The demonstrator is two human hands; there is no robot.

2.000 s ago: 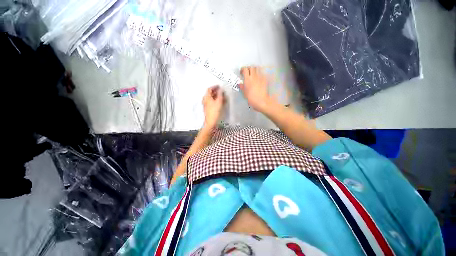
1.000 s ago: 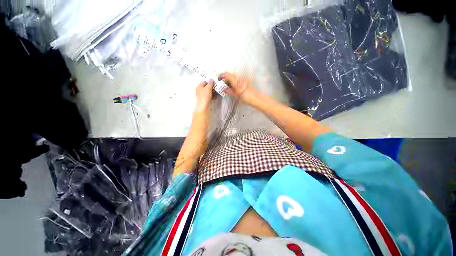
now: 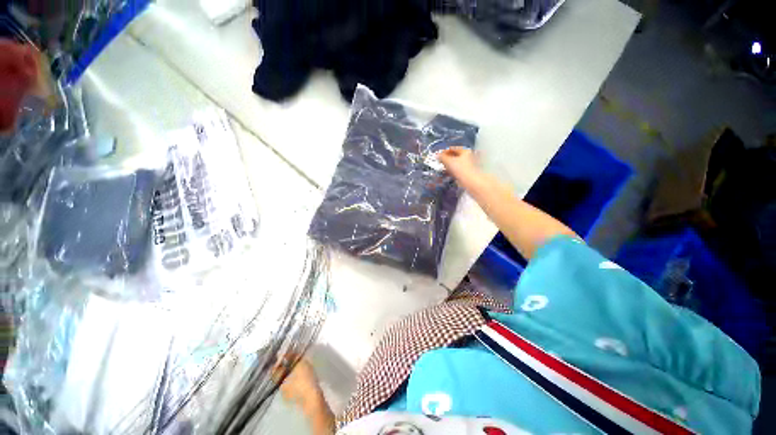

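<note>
A bagged dark garment [image 3: 387, 200] lies on the white table in front of me, under shiny wrinkled clear plastic. My right hand [image 3: 459, 161] is at its right upper part, with thumb and finger pinched at a small white sticker [image 3: 434, 160] on or just above the plastic. My left hand [image 3: 293, 380] is low at the table's near side, blurred and partly crossed by dark streaks; whether it holds anything cannot be told.
A black garment heap [image 3: 340, 42] lies at the back. A printed polybag [image 3: 204, 200], another bagged garment [image 3: 98, 221] and white empty polybags [image 3: 115, 365] lie left. A blue crate [image 3: 587, 183] and a brown cardboard box [image 3: 691, 178] stand beyond the table's right edge.
The view has turned, and the bagged garment now shows in the middle. My hands, together at a small white label before, are apart; the right has moved onto the bagged garment.
</note>
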